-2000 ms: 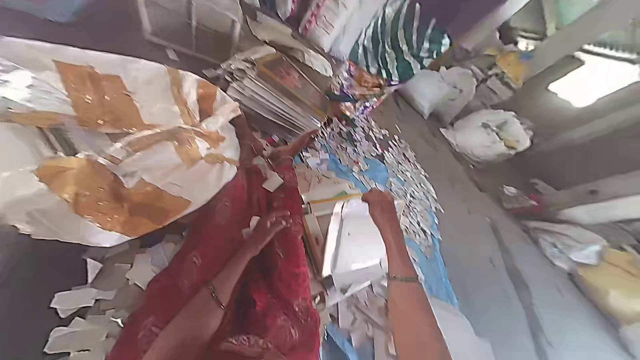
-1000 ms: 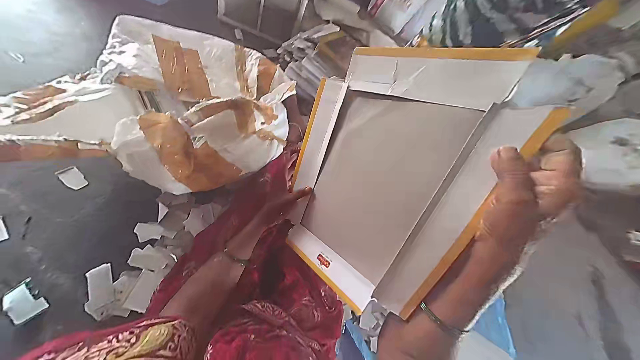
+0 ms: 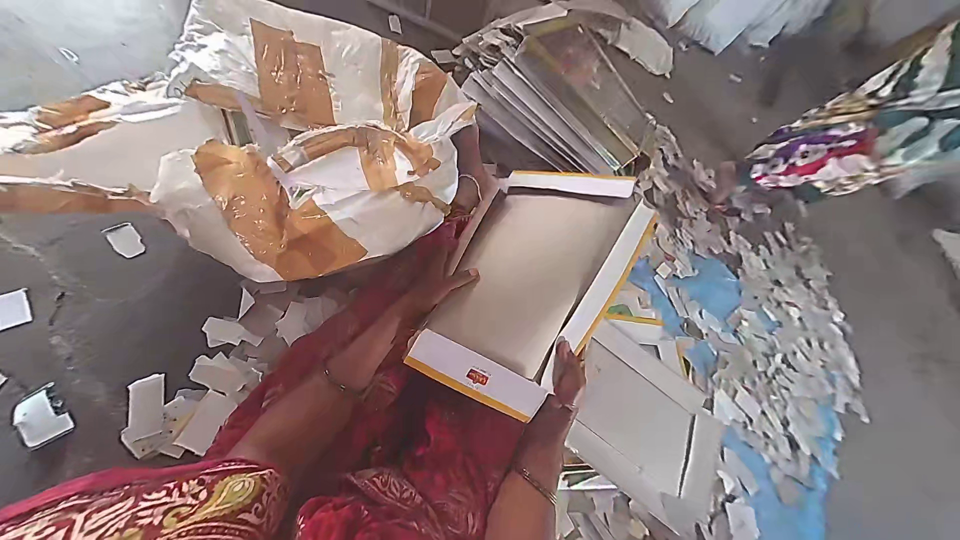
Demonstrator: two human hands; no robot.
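A shallow cardboard box tray with yellow edges and white inner flaps lies over my lap, its grey-brown inside facing up. My left hand rests at its left side, thumb over the edge; its other fingers are hidden. At the lower right corner my right hand grips the right wall. The near flap bears a small red printed mark. To the right of the box lies another opened cardboard box, flat among further cardboard pieces.
A white sack patched with brown tape stands at the left. Behind the box leans a stack of flat cardboard. Small scraps cover a blue sheet at the right. More torn pieces lie on the floor at the left.
Two seconds ago my hands were apart; one second ago they held the box raised and wide. Now it is lower, over my lap, with its flaps standing up as walls.
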